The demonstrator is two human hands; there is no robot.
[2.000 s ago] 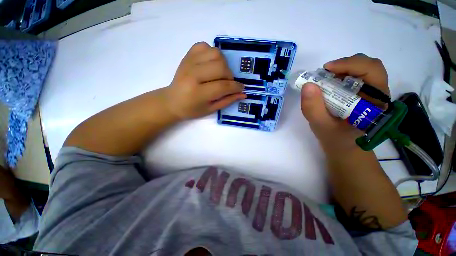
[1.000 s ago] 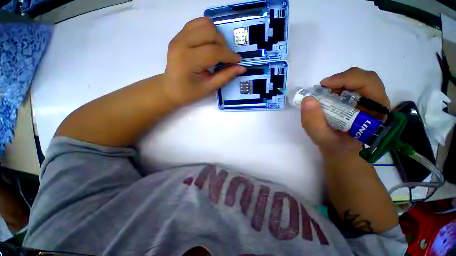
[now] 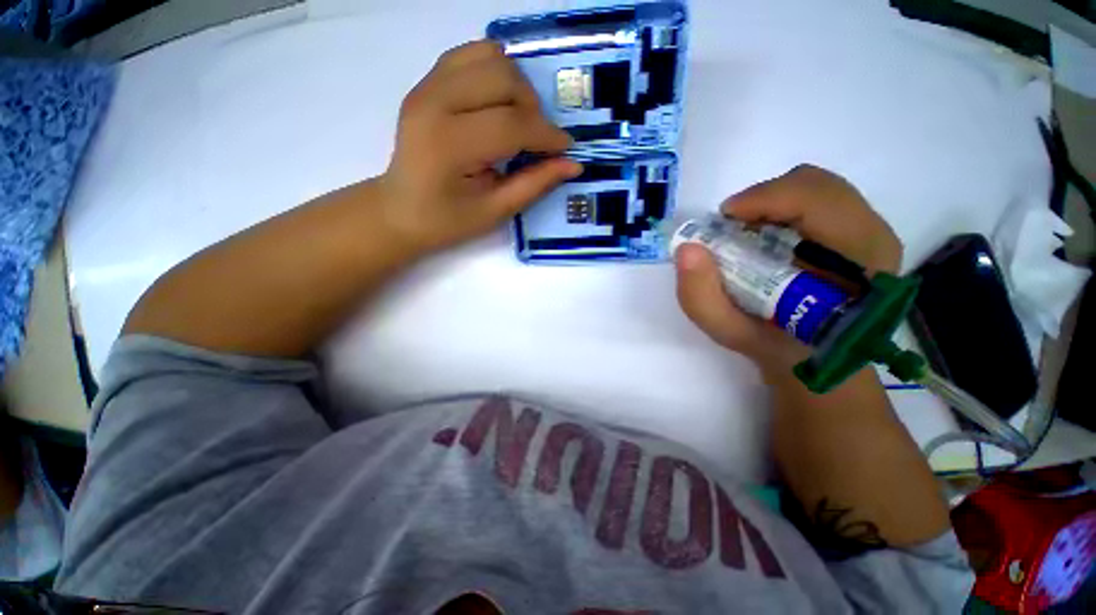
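Observation:
Two light blue plastic housings with black parts and small grids lie one beyond the other on white paper, the far one [image 3: 619, 90] touching the near one [image 3: 601, 228]. My left hand [image 3: 475, 144] pinches them at their shared edge, on their left side. My right hand [image 3: 787, 258] holds the glue dispensing syringe [image 3: 751, 270], with its blue-and-white label and green adapter. The needle tip points left at the near housing's right side; whether it touches cannot be told.
A black smartphone [image 3: 980, 324] lies at the right, with a crumpled white tissue [image 3: 1036, 258] beyond it. A clear hose [image 3: 974, 415] runs from the adapter. Small blue parts in a bag [image 3: 48, 180] are at the left. A red stool [image 3: 1028, 535] stands lower right.
Over the last second my right hand and the syringe have moved left, closer to the near housing. Before that, my left hand shifted the housings away from me.

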